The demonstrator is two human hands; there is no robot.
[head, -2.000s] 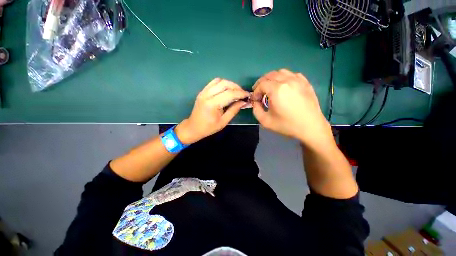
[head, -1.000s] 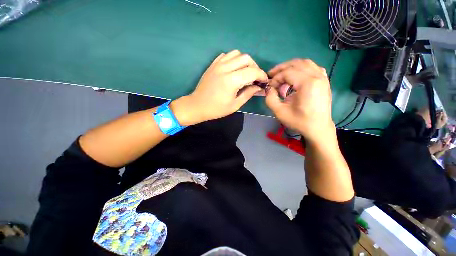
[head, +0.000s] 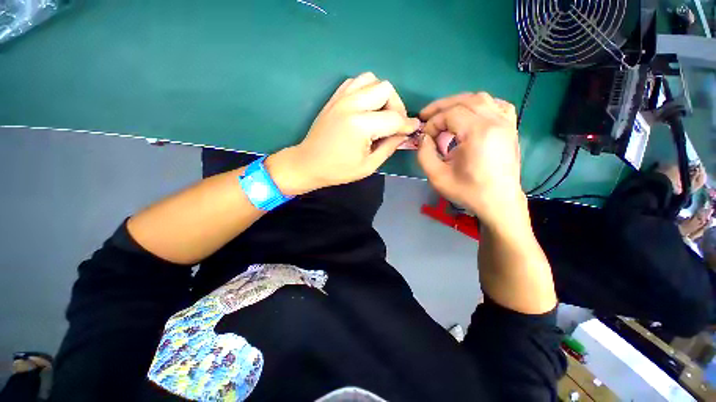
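My left hand (head: 351, 133) and my right hand (head: 473, 149) meet over the front edge of the green bench (head: 196, 78). They hold a small pink hair dryer body (head: 447, 144) between them. Its round end shows inside my right hand, and most of it is hidden by the palm and fingers. The fingertips of both hands are pinched together at its open handle (head: 411, 141), where small dark bits show. They are too small to make out.
A black fume fan (head: 567, 35) stands at the back right. The black soldering station (head: 594, 110) with a red light is beside it, with cords (head: 559, 174). A clear bag (head: 23, 17) is at the top left. Solder wire (head: 312, 6) lies at the top. Another person's sleeve (head: 628, 243) is at right.
The view has turned and shifted, so the bag has mostly left the picture and the pink unit at the top is gone. Both hands stay together on the dryer body. A red light now shows on the station.
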